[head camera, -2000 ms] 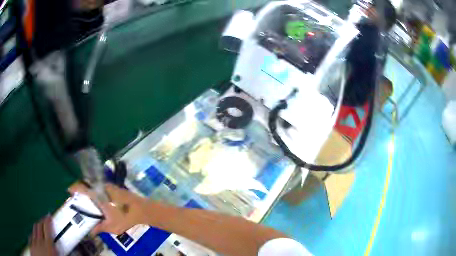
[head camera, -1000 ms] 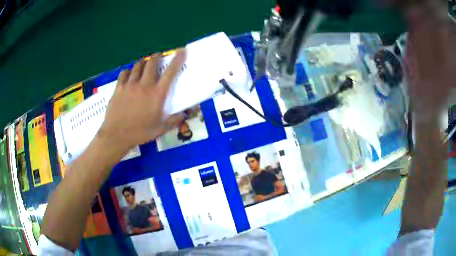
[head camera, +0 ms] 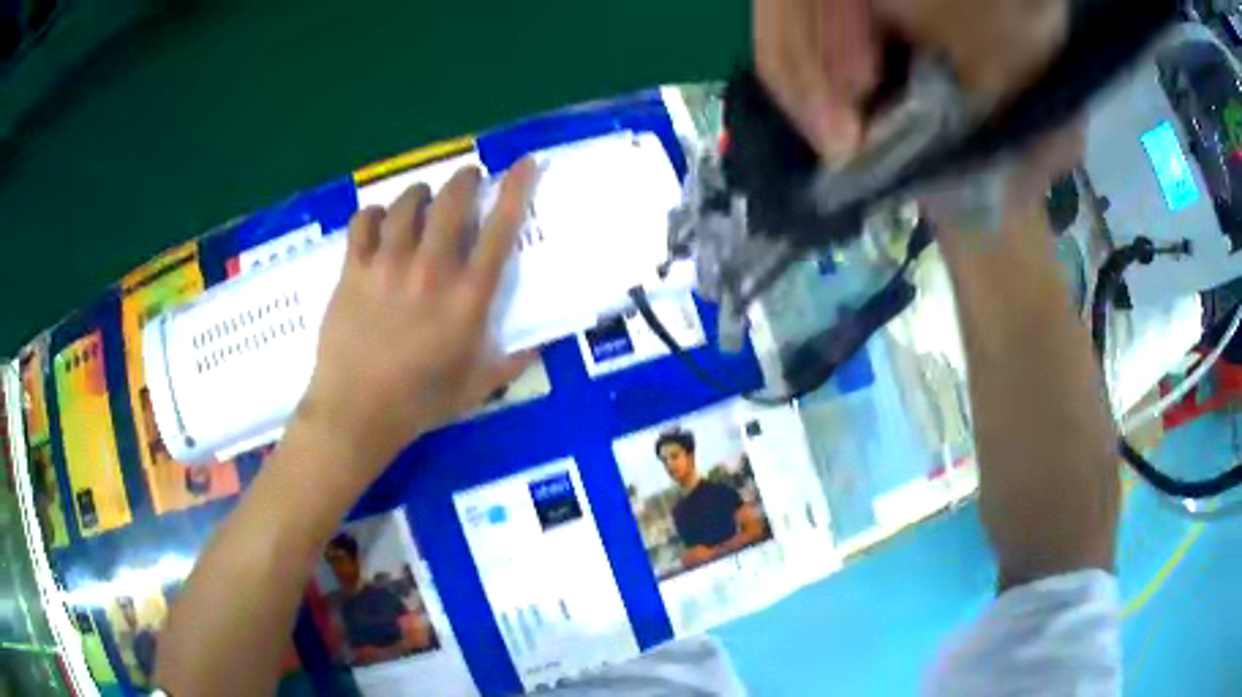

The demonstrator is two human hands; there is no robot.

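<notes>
The white housing [head camera: 586, 218], long and rounded with vent slots, lies on the printed mat. My left hand [head camera: 416, 293] rests over its middle with fingers spread across the top. My right hand [head camera: 940, 61] is at the top right, blurred, and grips the dark screwdriver [head camera: 790, 170]. The silvery nozzle [head camera: 729, 259] is beside the housing's right end; whether it touches cannot be told. The black power cord [head camera: 681, 354] runs from the housing's right end towards the right and is partly hidden behind the tool.
The printed mat [head camera: 484, 449] has blue, yellow and portrait panels. The green conveyor [head camera: 341, 82] runs along the far side. A white feeder machine [head camera: 1158, 204] with a light-blue display and a thick black hose [head camera: 1137, 470] are at right. Clear plastic [head camera: 872, 436] covers the right bench end.
My right hand has moved in from the right edge and now shows on the screwdriver, whose nozzle is lower, near the housing's end. My left hand stays on the housing, which lies slightly lower in view.
</notes>
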